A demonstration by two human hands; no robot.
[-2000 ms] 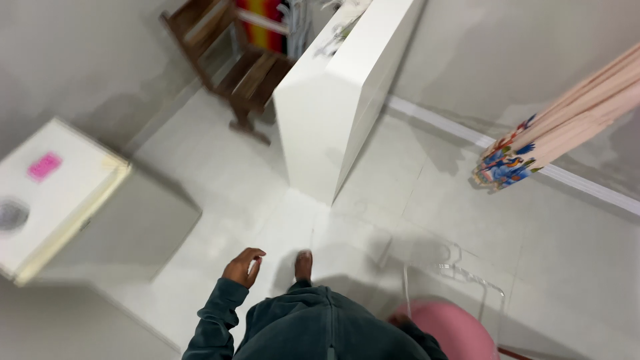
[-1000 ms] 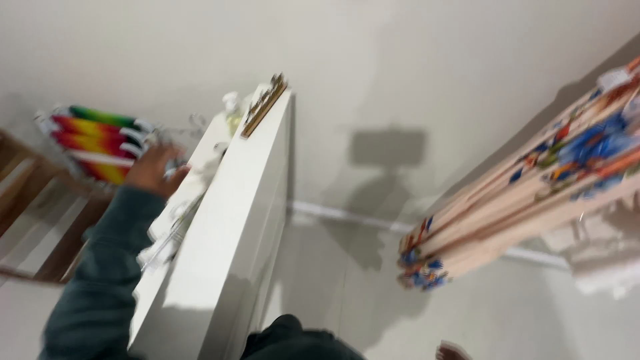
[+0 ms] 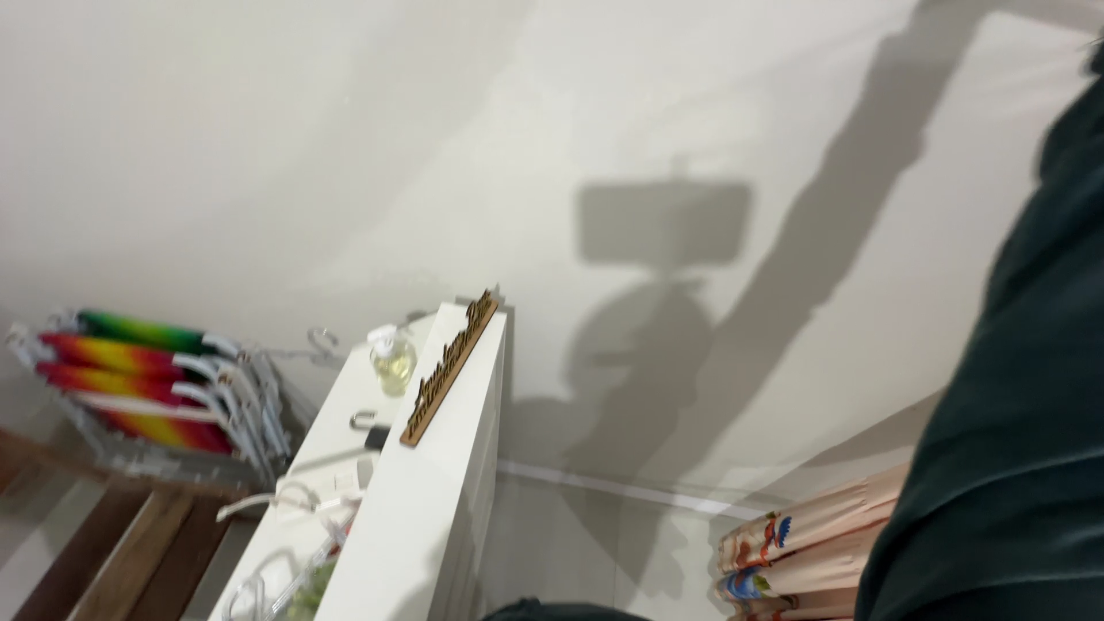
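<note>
Neither of my hands shows now. A dark green sleeve (image 3: 992, 388) fills the right side of the view, its arm raised and the hand beyond the upper right edge. Left of centre, a white cabinet (image 3: 431, 517) has a wooden cut-out sign (image 3: 453, 371) on its high narrow ledge. On the lower shelf beside it stands a clear pump bottle (image 3: 394, 362) with yellowish liquid. White cable (image 3: 289, 498), a small black item (image 3: 377, 437) and clear plastic hangers (image 3: 285, 586) lie nearer.
Folded chairs with multicoloured fabric (image 3: 138, 379) lean at the left, behind a wooden chair (image 3: 138, 552). A patterned peach curtain (image 3: 811, 543) hangs at the lower right. The pale wall (image 3: 517, 172) bears shadows of a head and raised arm.
One second ago my left hand was over the cabinet's lower shelf by the chairs; it is out of view now. The sleeve at the right has come into view. The view has shifted.
</note>
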